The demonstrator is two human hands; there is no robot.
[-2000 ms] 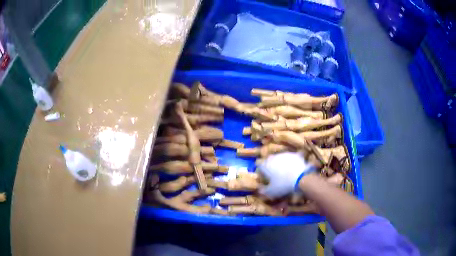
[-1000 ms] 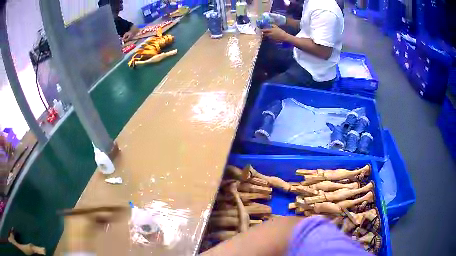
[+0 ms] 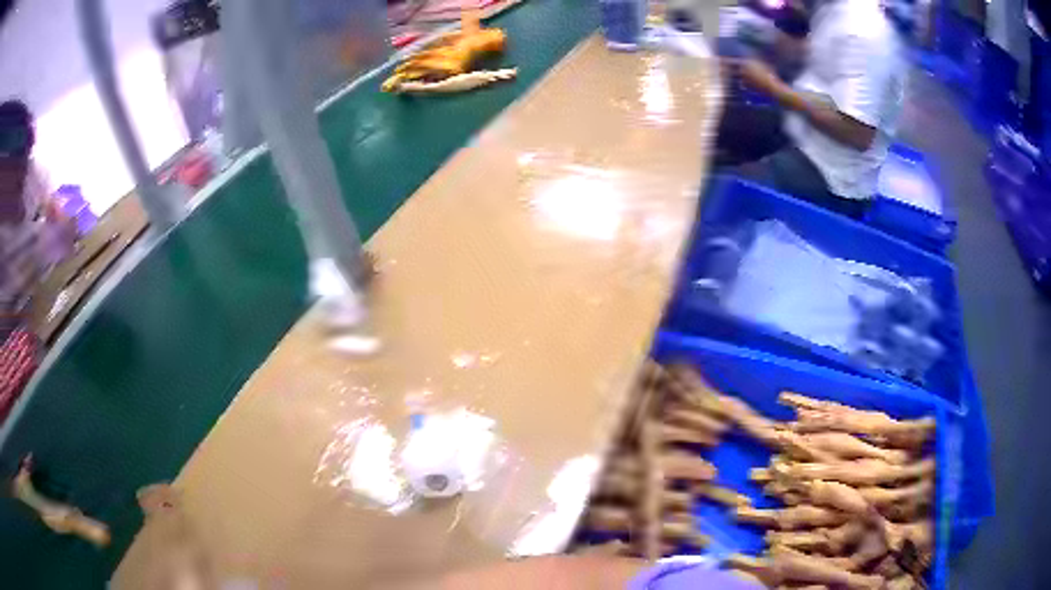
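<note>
My right forearm and a lilac sleeve [image 3: 697, 575] cross the bottom edge; my right hand itself is out of the picture. My left hand is not seen. A blurred tan shape [image 3: 171, 536] lies over the bench's lower left; I cannot tell what it is. A white glue bottle [image 3: 440, 463] with a blue tip is on the shiny brown bench [image 3: 450, 271]. Tan legs [image 3: 853, 473] fill the near blue crate [image 3: 795, 380] on the right.
A second white bottle [image 3: 335, 295] and a small white piece [image 3: 353, 345] are by the metal post [image 3: 288, 138]. A tan leg [image 3: 63, 513] and orange parts [image 3: 452, 60] are on the green belt [image 3: 150, 346]. Blue trouser pieces [image 3: 897, 326] lie in the farther crate. A person in white [image 3: 851, 98] sits beyond.
The view has swung up and left from the crates to the bench and belt. My gloved right hand has left the leg crate and gone out of the picture.
</note>
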